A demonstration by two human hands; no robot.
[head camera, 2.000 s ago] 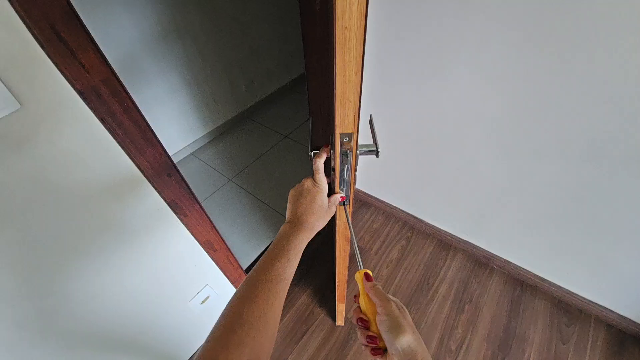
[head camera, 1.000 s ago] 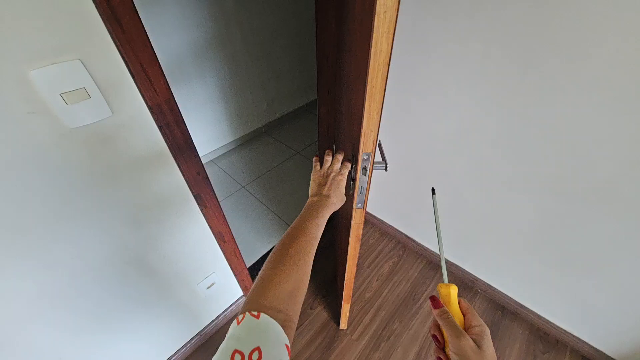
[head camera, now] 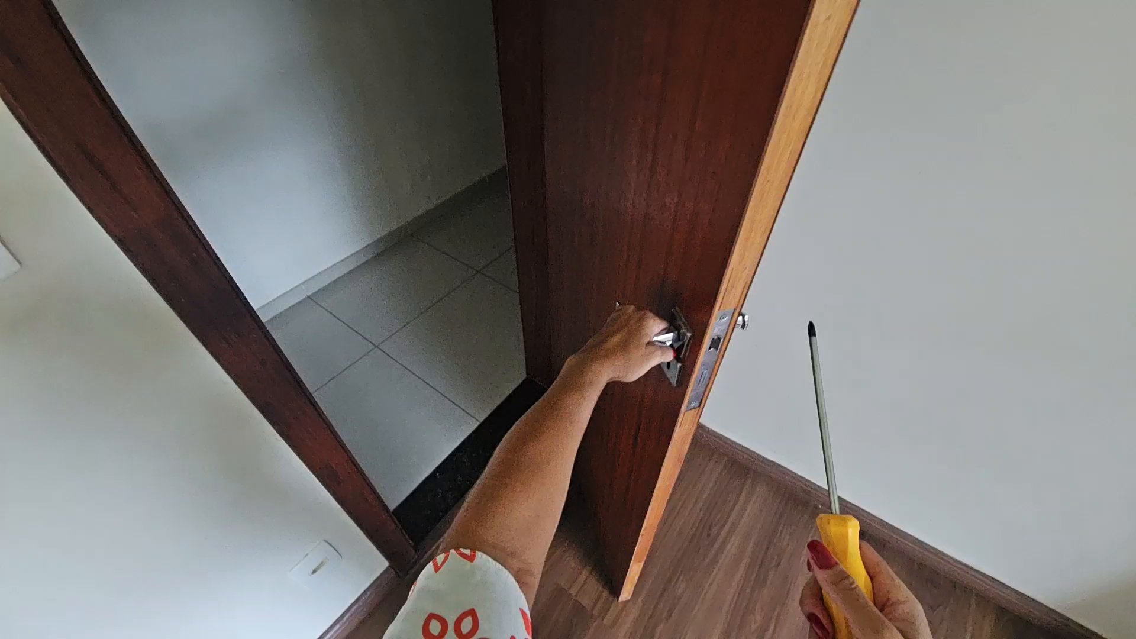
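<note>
My left hand (head camera: 628, 344) is closed around the metal lever handle (head camera: 664, 338) on the dark face of a wooden door (head camera: 639, 177). Behind the handle, its metal plate (head camera: 682, 348) shows against the wood. A metal lock faceplate (head camera: 710, 359) is set in the door's lighter edge, and part of the other side's handle (head camera: 743, 321) juts out beyond it. My right hand (head camera: 856, 590) grips the yellow handle of a screwdriver (head camera: 825, 426), whose dark tip points up, apart from the door.
The dark wooden door frame (head camera: 177, 231) slants down on the left, with an outlet plate (head camera: 316, 561) low on the wall beside it. Grey floor tiles (head camera: 426, 328) lie past a black threshold (head camera: 461, 453). A white wall (head camera: 958, 222) with a baseboard (head camera: 941, 555) stands at the right, above wood-look flooring (head camera: 737, 515).
The screwdriver's tip, at the lock faceplate two seconds ago, is now away from the door. My left hand has gone from the door's edge to the handle on its dark face, which now shows more.
</note>
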